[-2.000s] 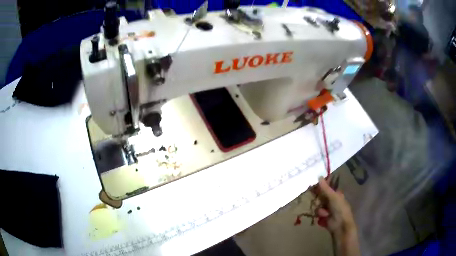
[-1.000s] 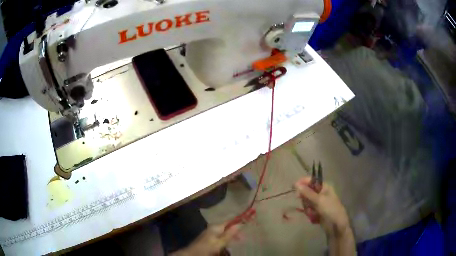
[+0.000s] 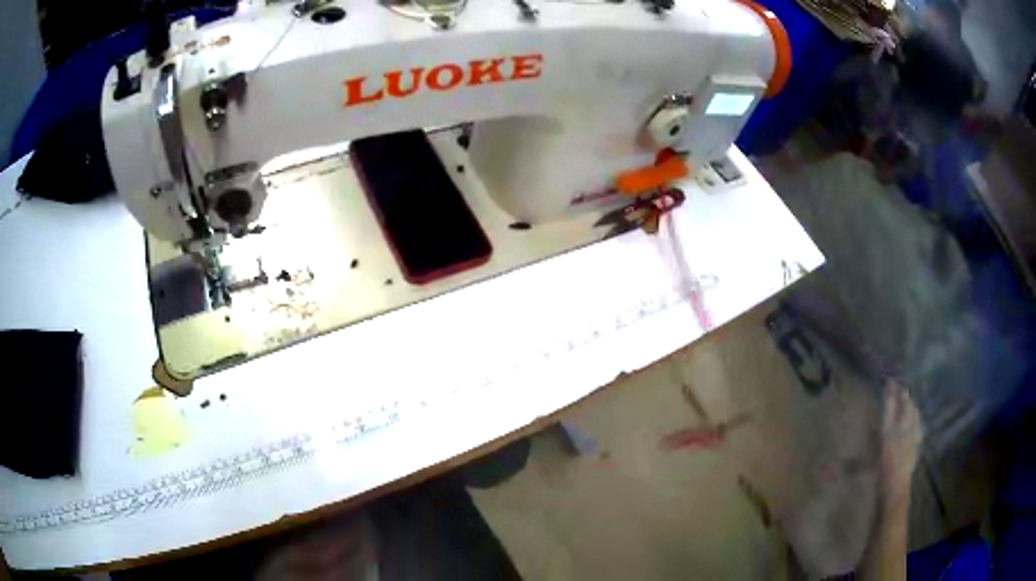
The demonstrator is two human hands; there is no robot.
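Red-handled snips (image 3: pixel 661 208) with dark blades lie at the right of the white sewing machine's (image 3: pixel 591 80) bed. A blurred red cord (image 3: pixel 684 272) runs from them over the table's front edge. A blurred red thing (image 3: pixel 695 437) shows below the edge; I cannot tell what it is. My right hand (image 3: pixel 897 426) is far right, away from the snips, with fingers blurred. My left hand (image 3: pixel 318 556) is a dim blur under the table edge at the bottom, mostly hidden. A black fabric piece (image 3: pixel 41 400) lies at the left table edge.
A black phone with a red edge (image 3: pixel 420 210) lies on the machine bed. An orange-handled tool (image 3: pixel 651 175) is at the bed's right end. Dark fabric (image 3: pixel 70 159) lies at the back left. A ruler scale (image 3: pixel 375 422) runs along the front edge.
My right hand, which held dark-pointed snips below the table, has moved right. My left hand has left the cord and moved left, low under the edge. The cord is no longer stretched between the hands.
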